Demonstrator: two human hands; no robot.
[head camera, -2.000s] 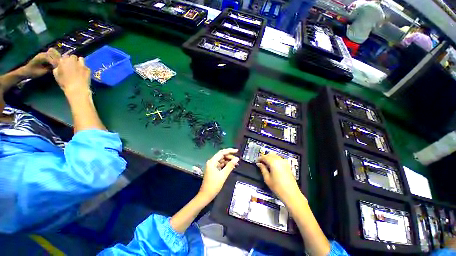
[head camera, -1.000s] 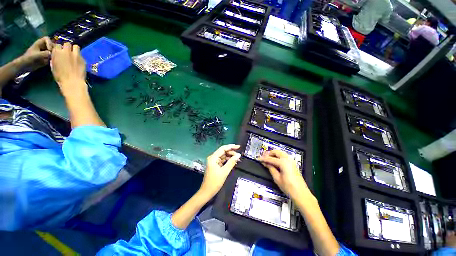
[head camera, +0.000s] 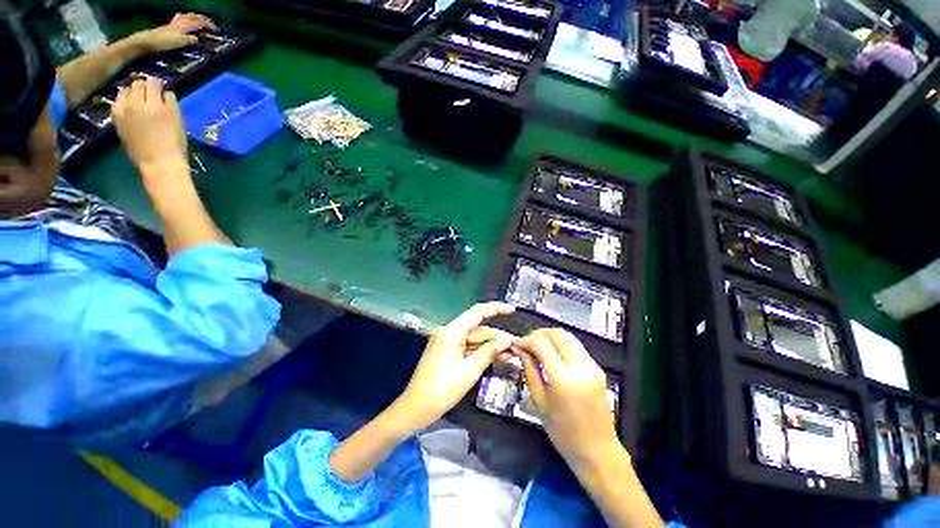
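Observation:
A black foam tray (head camera: 502, 351) lies in front of me with a phone unit in each of its pockets. My left hand (head camera: 461, 356) and my right hand (head camera: 562, 387) meet fingertip to fingertip over the nearest phone unit (head camera: 502, 395), covering much of it. The fingers of both are pinched together; anything between them is too small to make out. The phone unit (head camera: 565, 297) in the pocket beyond is uncovered, silvery with a black border. A pile of small black parts (head camera: 433, 251) lies on the green mat left of the tray.
Stacked foam trays (head camera: 680, 340) stand right of the working tray, and another stack (head camera: 459, 113) beyond. A blue parts bin (head camera: 235, 116) and a clear bag of pale parts (head camera: 328, 123) lie by a neighbour in a blue smock (head camera: 124, 320), whose hands are over another tray.
My right hand has left the third phone unit and come down to my left fingertips over the nearest one. The neighbour's far hand has moved forward along their tray.

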